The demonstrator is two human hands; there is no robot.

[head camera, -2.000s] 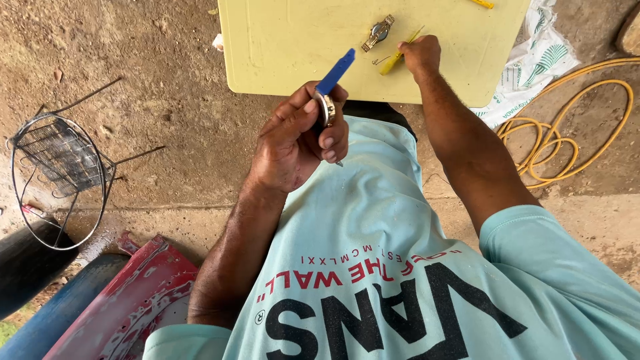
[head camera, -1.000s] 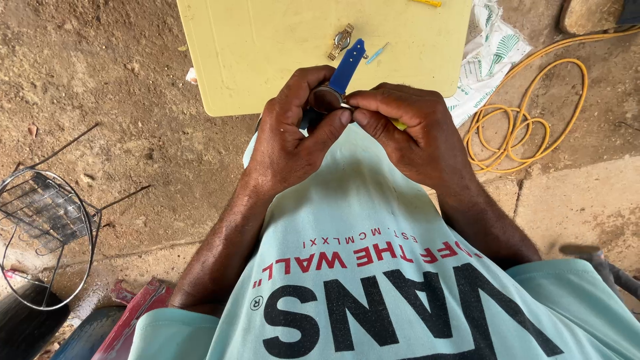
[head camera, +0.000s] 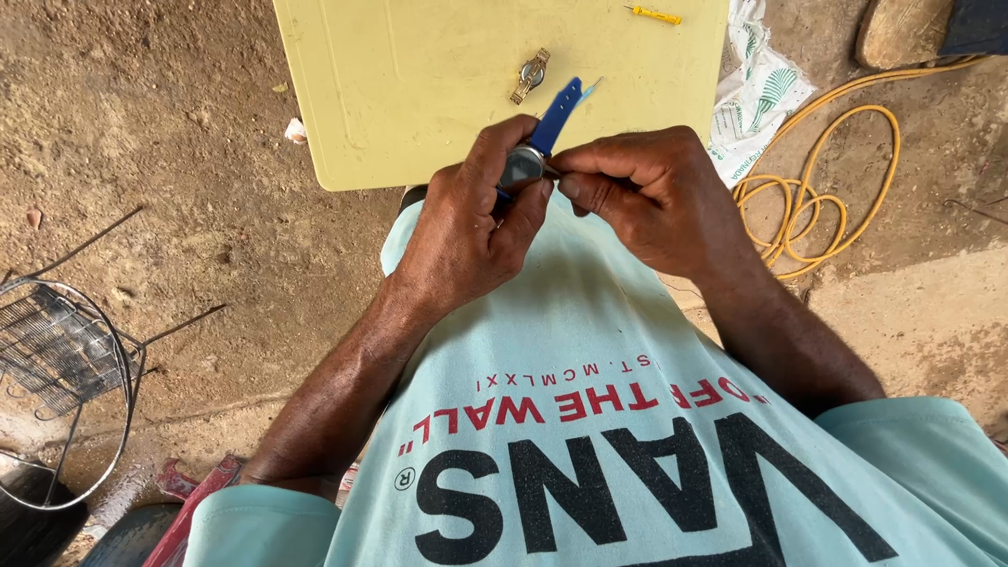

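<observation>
My left hand (head camera: 480, 213) grips a round wristwatch (head camera: 521, 168) with a blue strap (head camera: 557, 116) that points up and away. The watch is held just off the near edge of the yellow table (head camera: 441, 87). At the right side of the case my right hand (head camera: 654, 197) pinches a small, thin metal tool (head camera: 551, 171); most of it is hidden by the fingers. Beyond the hands, a gold-coloured metal watch (head camera: 531, 75) lies on the table. A light-blue slim tool (head camera: 589, 90) lies partly behind the strap.
A yellow precision screwdriver (head camera: 657, 15) lies near the table's far right. Beside the table are a white printed sack (head camera: 752, 98) and a coiled orange hose (head camera: 819, 181) on the ground. A black wire-frame chair or stand (head camera: 67, 346) is at the left.
Two seconds ago my right hand was on a yellow-green tool on the table; it has come back to the watch. My left hand still holds the watch, now with its strap pointing away.
</observation>
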